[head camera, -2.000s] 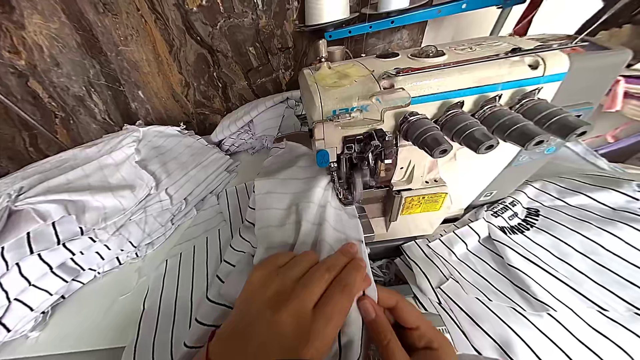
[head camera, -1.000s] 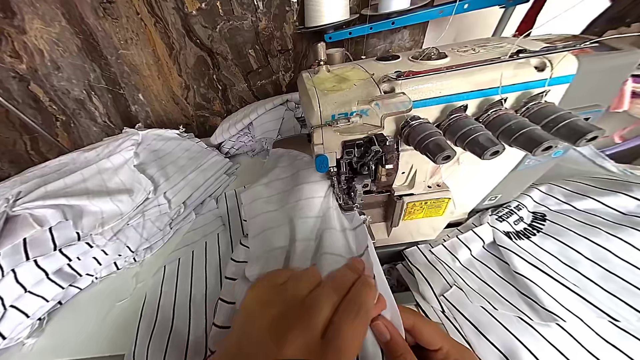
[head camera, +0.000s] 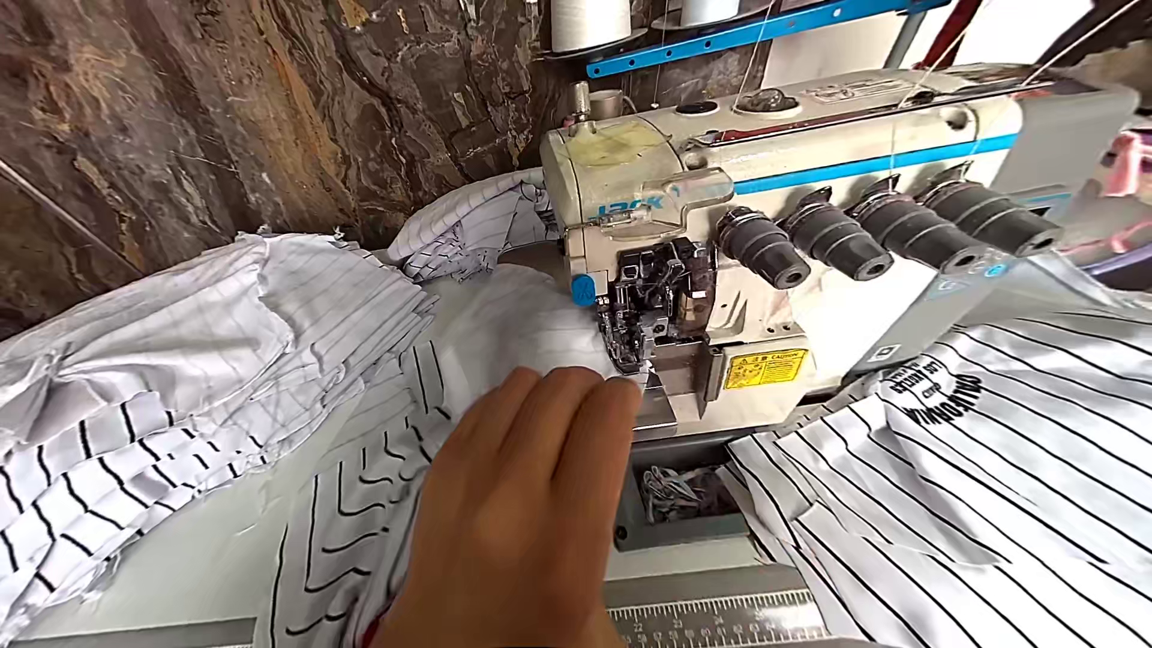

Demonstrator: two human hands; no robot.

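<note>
My left hand (head camera: 531,495) lies on the white striped fabric (head camera: 513,324), its fingers together near the presser foot of a Jack overlock sewing machine (head camera: 666,198). The fabric runs under and left of the needle area (head camera: 643,315); whether the fingers grip it or only press on it does not show. My right hand is out of view. The striped cloth (head camera: 351,513) hangs down along the left side of my wrist.
Piled striped pieces (head camera: 225,315) lie at left. A printed striped piece (head camera: 990,432) covers the right side. A tray with thread scraps (head camera: 675,495) sits below the machine, above a metal ruler (head camera: 720,616). Thread cones (head camera: 589,22) stand behind.
My left hand has moved up toward the presser foot. My right hand, at the fabric's edge in the earlier frames, has left the view, and the scrap tray now shows.
</note>
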